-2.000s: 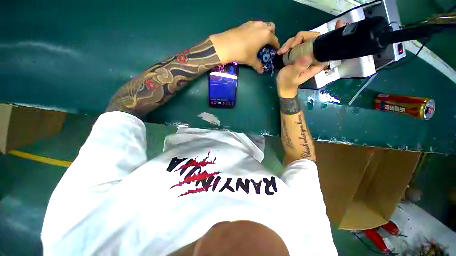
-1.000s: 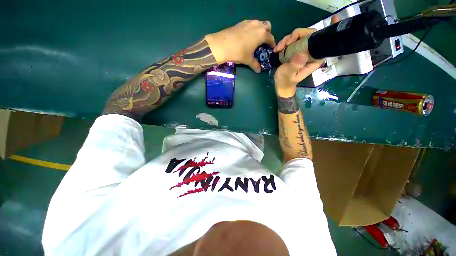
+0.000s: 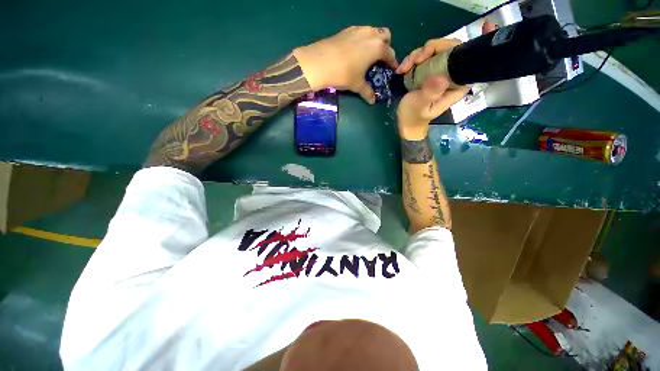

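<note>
My left hand (image 3: 356, 59) is shut on a small round dark part (image 3: 381, 81) with blue-silver glints, held at the green bench; my fingers hide part of it. My right hand (image 3: 428, 85) is shut on the tan wrapped grip of a thick black power screwdriver (image 3: 499, 52). The driver lies nearly level, its tip end pointing left at the round part. The exact contact between tip and part is too small to tell.
A lit smartphone (image 3: 316, 124) lies below my left wrist. The white-grey screw feeder (image 3: 519, 92) stands behind the driver. A red-gold can (image 3: 582, 145) lies on its side at right. Open cartons (image 3: 528, 268) stand below the bench edge; red-handled items (image 3: 548, 335) lie lower right.
The view has shifted slightly. Both hands keep their hold on the part and driver, with almost no movement between them.
</note>
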